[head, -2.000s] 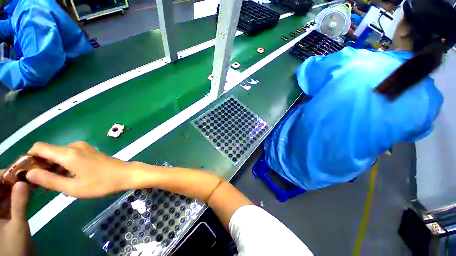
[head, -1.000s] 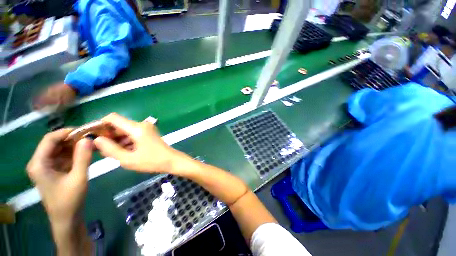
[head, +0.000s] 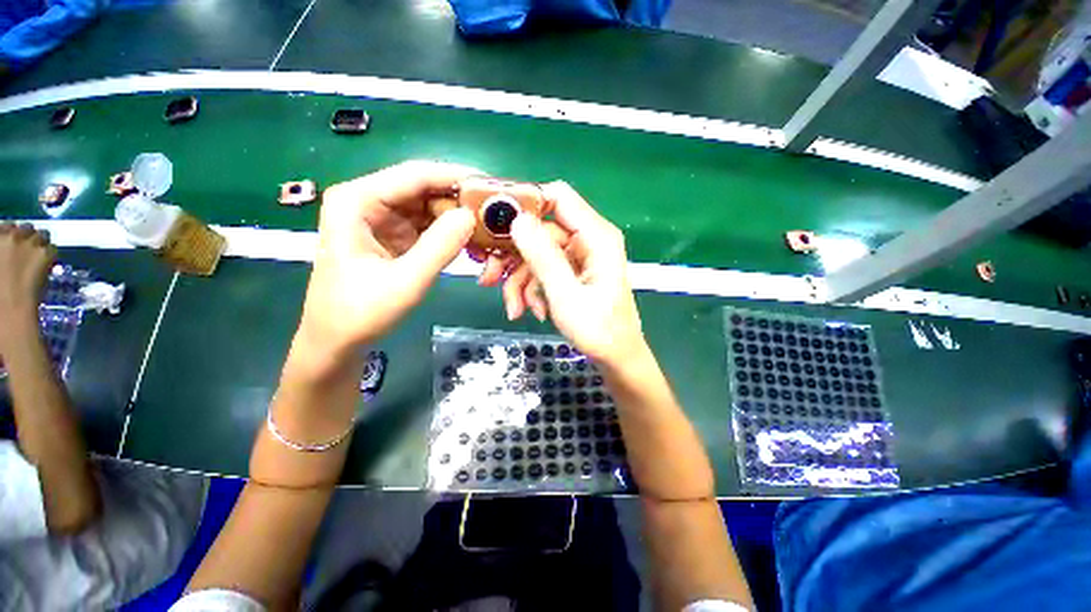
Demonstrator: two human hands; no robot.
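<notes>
A copper-coloured device housing (head: 488,194) with a round black centre is held up in front of me above the belt. My left hand (head: 389,245) grips its left side with thumb and fingers. My right hand (head: 580,269) grips its right side, the thumb beside the black centre. The near sheet of round black pieces (head: 526,418) lies below my hands, with white glare on its left part. A black part (head: 373,371) lies on the bench left of the sheet, partly hidden by my left wrist.
A second sheet (head: 808,389) lies to the right, near white strips (head: 931,336). Copper housings (head: 298,191) and dark housings (head: 351,120) are on the green belt. An open bottle (head: 180,236) stands left. Another person's arm (head: 36,359) is far left. A post (head: 957,191) rises right.
The view has swung left, so the housing and hands now appear central. The bottle and dark housings have come into view. Both hands still hold the housing, its black centre now facing me.
</notes>
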